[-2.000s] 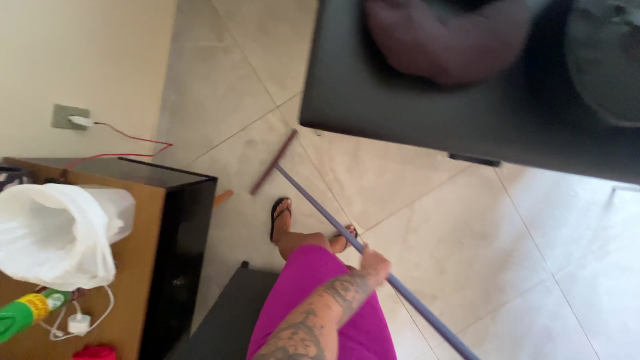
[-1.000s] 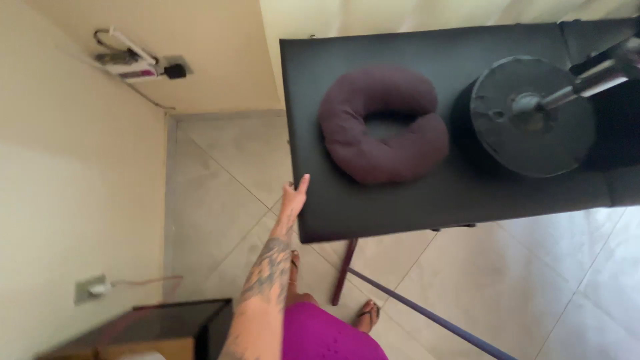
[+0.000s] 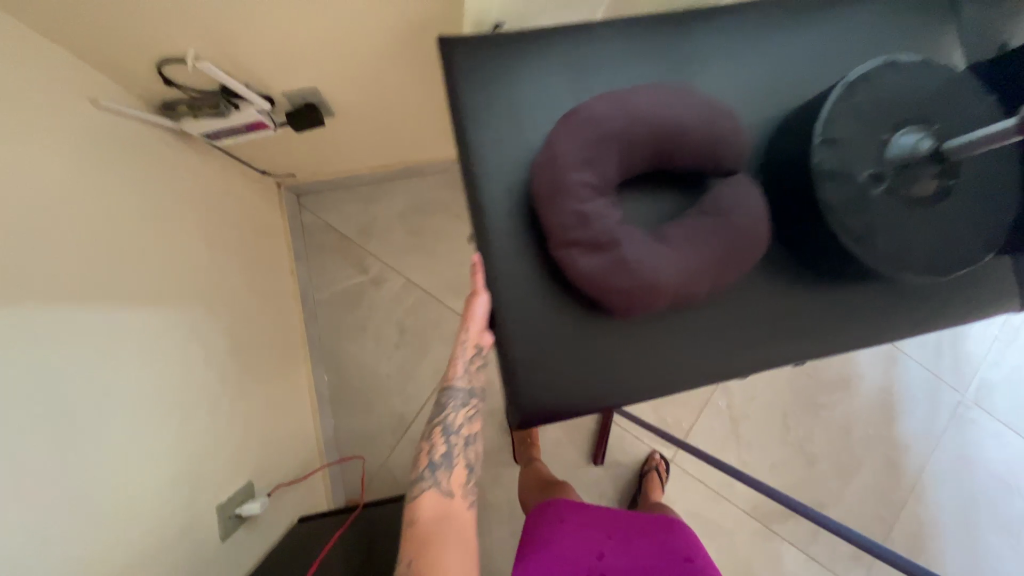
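Observation:
My left hand, on a tattooed forearm, lies flat with its fingers straight against the left edge of a black padded table. Part of the hand is hidden at that edge. A dark maroon U-shaped neck pillow rests on the table. To its right a round black stool seat lies upside down, its metal post pointing right. A blue-grey pole runs from the lower right to a narrow dark red head, partly under the table, probably a floor squeegee. My right hand is out of view.
A white device with antennas and a black plug are on the wall at upper left. Below, a red cable runs from a wall outlet over a black furniture top. My feet in flip-flops stand on the tiled floor.
Two seconds ago my left hand was on the blue-grey pole; now it is at the table's left edge. The view has shifted strongly toward the table and the wall corner.

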